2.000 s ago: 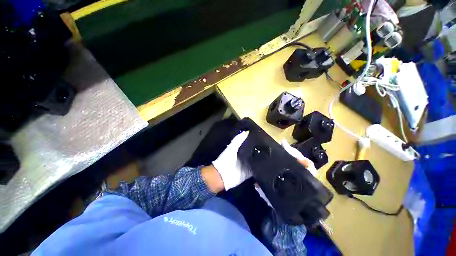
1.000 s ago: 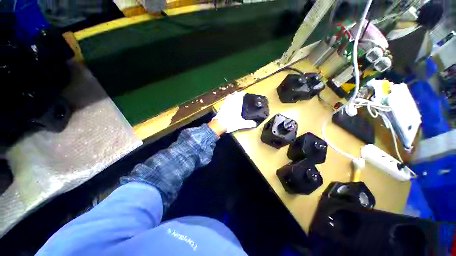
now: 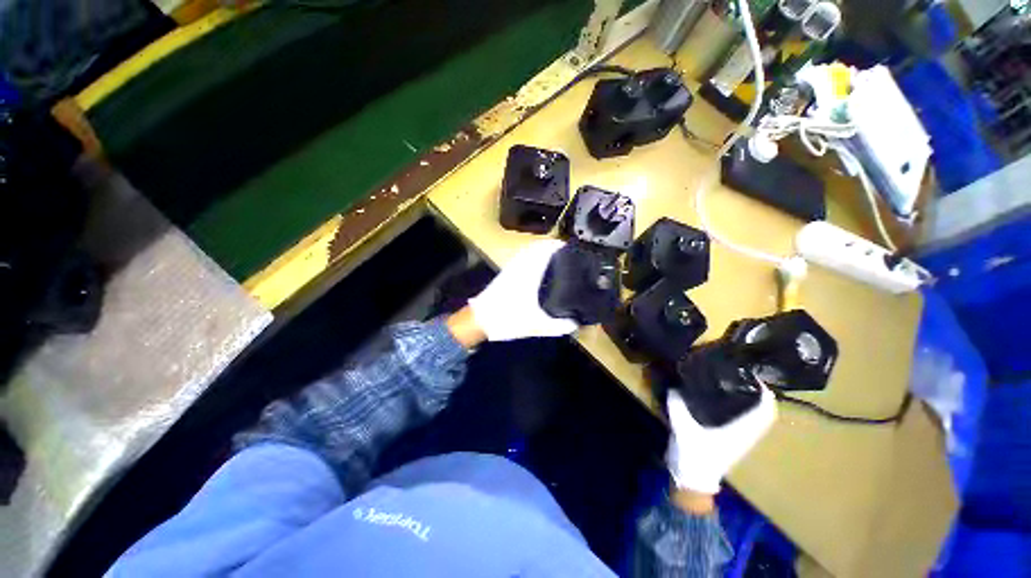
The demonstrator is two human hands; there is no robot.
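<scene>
My left hand (image 3: 520,296), in a white glove, grips a black socket module (image 3: 581,282) at the bench's front edge. My right hand (image 3: 717,438), also gloved, grips another black module (image 3: 719,382) beside the powered base socket (image 3: 796,348), which shows round sockets and has a black cord. Between my hands, a module (image 3: 660,321) stands on the bench. Behind it are another module (image 3: 669,255), one with metal prongs on top (image 3: 601,217) and one near the conveyor (image 3: 535,187). My right fingertips are partly hidden behind the module.
A dark plug unit (image 3: 635,111) lies at the back of the tan bench (image 3: 837,474). A black adapter box (image 3: 773,181), white extension strip (image 3: 859,257) and white cable (image 3: 705,215) lie at the right. The green conveyor (image 3: 339,124) is behind; a pale sheet (image 3: 147,305) bears modules at left.
The long black strip seen earlier is no longer in view as a whole. My left hand has left one module near the conveyor and holds another. My right hand has come into view holding a module.
</scene>
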